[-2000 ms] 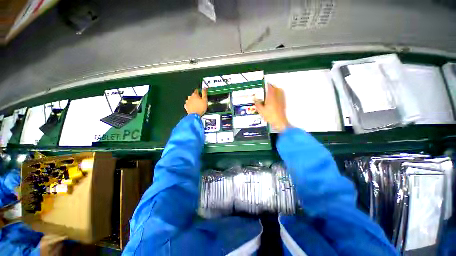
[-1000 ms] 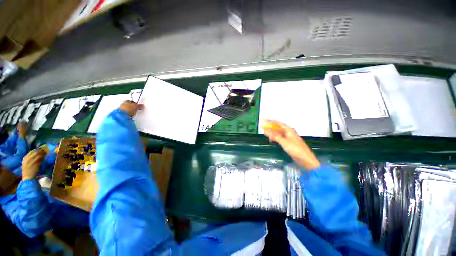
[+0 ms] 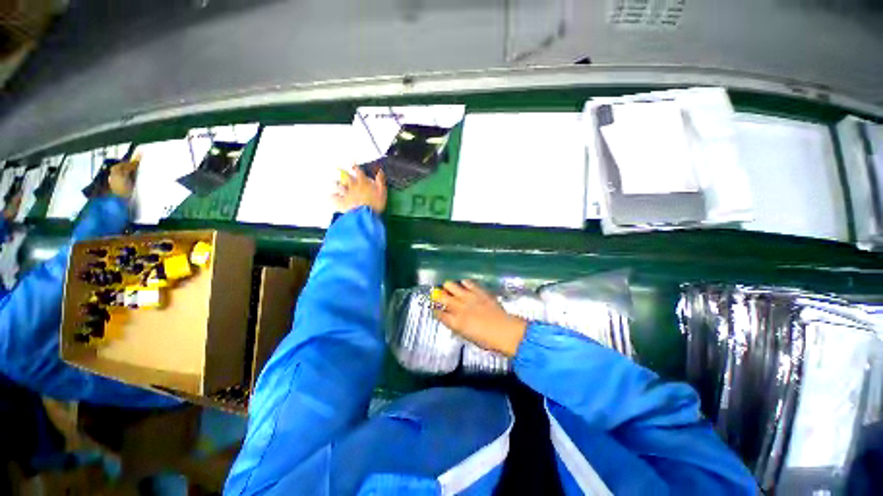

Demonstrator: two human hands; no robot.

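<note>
My left hand (image 3: 361, 190) rests on the lower left part of a box lid (image 3: 411, 160) with a tablet-and-keyboard picture on the belt; its fingers are apart. A plain white box base (image 3: 300, 176) lies left of the lid. My right hand (image 3: 474, 315) is over a row of shiny clear accessory packets (image 3: 428, 339) on the near ledge. A yellow finger cot shows on its finger. Whether its fingers pinch a packet is hard to tell.
A tablet in a clear sleeve (image 3: 651, 165) lies on an open box at right. Bagged tablets (image 3: 833, 387) lean at near right. A brown carton (image 3: 228, 320) with black and yellow pieces stands at left. Another worker's sleeve (image 3: 97, 218) reaches to the belt behind it.
My left hand has let go of the white box base, now flat on the belt, and moved right onto the lid. My right hand has come down from the belt to the packets.
</note>
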